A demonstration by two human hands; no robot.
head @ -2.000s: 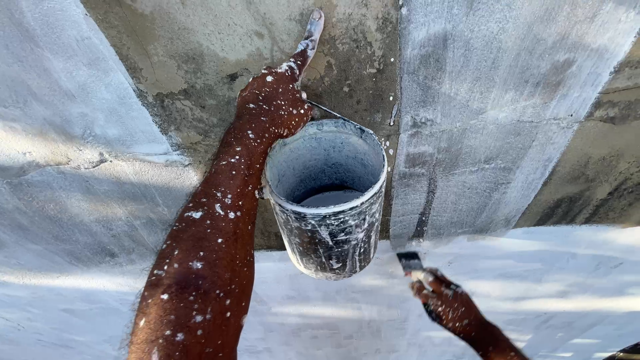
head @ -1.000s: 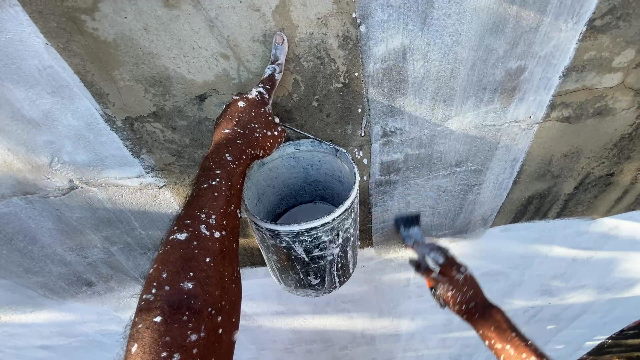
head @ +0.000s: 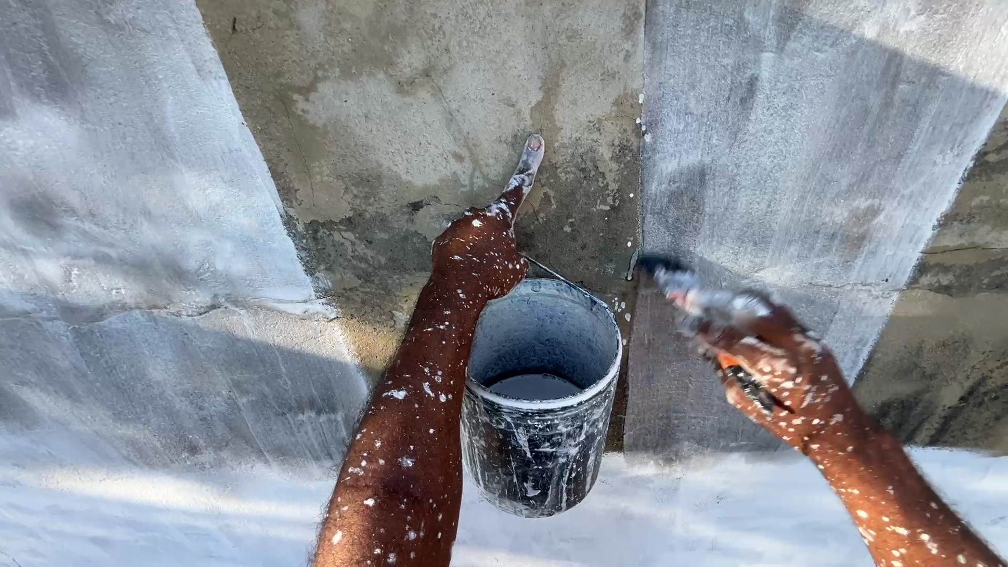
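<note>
My left hand (head: 480, 248), spotted with white paint, grips the wire handle of a black plastic bucket (head: 539, 449), its thumb or a finger stretched upward. The bucket hangs upright, smeared with white, and holds some pale liquid paint (head: 534, 386) at its bottom. On the right, my right hand (head: 776, 366) is closed around a paintbrush (head: 685, 291) with an orange and black handle. The brush's dark bristles point left, at the left edge of a white-coated stripe (head: 732, 181); motion blurs them, and whether they touch the wall I cannot tell.
Bare, stained concrete (head: 394, 102) lies between the right stripe and a white-coated area (head: 142, 157) on the left. Another bare patch (head: 953, 331) is at the far right. A white surface (head: 236, 512) runs along the bottom. White drips dot the concrete beside the stripe.
My right hand has moved up with the brush, from the stripe's lower end to higher on its left edge. My left hand still holds the bucket.
</note>
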